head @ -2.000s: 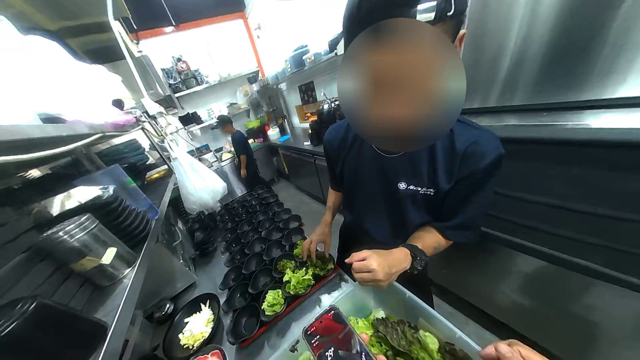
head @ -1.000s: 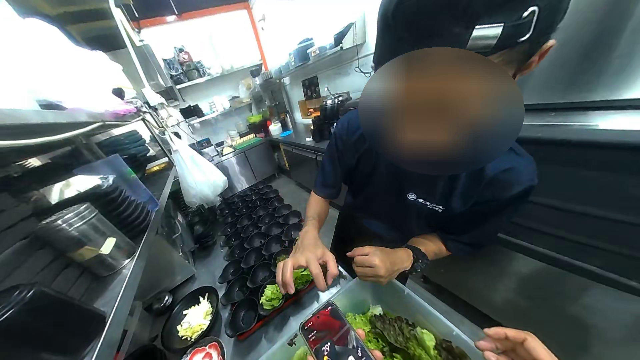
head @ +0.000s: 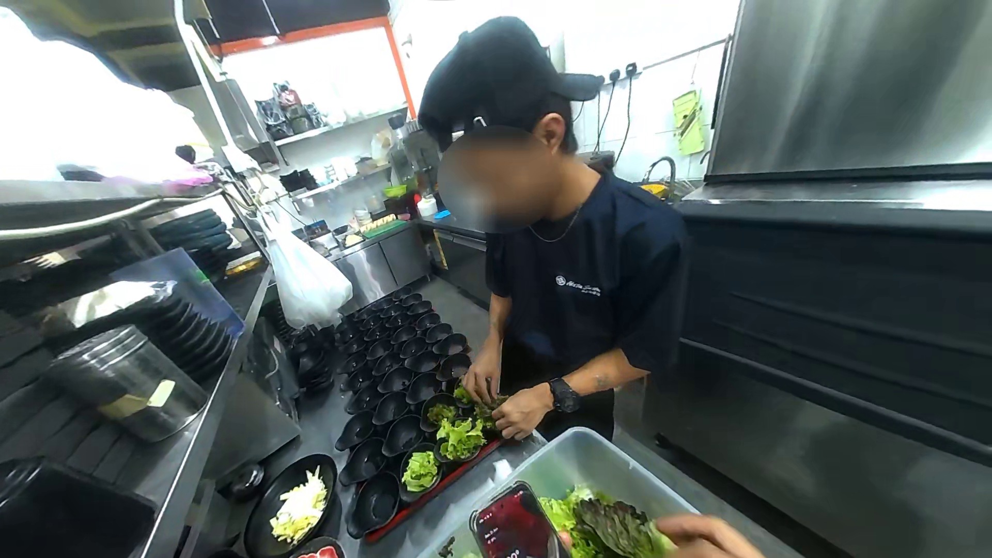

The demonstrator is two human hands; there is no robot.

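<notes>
A smartphone [head: 515, 523] with a lit screen is at the bottom centre; only a fingertip of my left hand [head: 565, 540] shows at its right edge, gripping it. My right hand [head: 701, 536] is partly in view at the bottom right, fingers over the lettuce; whether it pinches a leaf is unclear. Green and red leaf lettuce [head: 612, 527] lies in a clear plastic tub [head: 632, 457]. Beyond it, several small black bowls [head: 403, 434] stand in rows, the nearest on a red-edged tray [head: 434, 492]. A few bowls hold lettuce [head: 463, 439].
A co-worker [head: 573, 287] in a dark shirt and cap stands across the counter, both hands at the lettuce bowls. A black plate of chopped pale vegetable [head: 301, 508] is at lower left. A white plastic bag [head: 306, 279] hangs beside a steel shelf holding a metal canister [head: 132, 384].
The co-worker has turned toward the bowls, and the hand with the watch has moved from the tub's edge to the bowls. More lettuce shows in the bowls than one second ago, when a hand covered them.
</notes>
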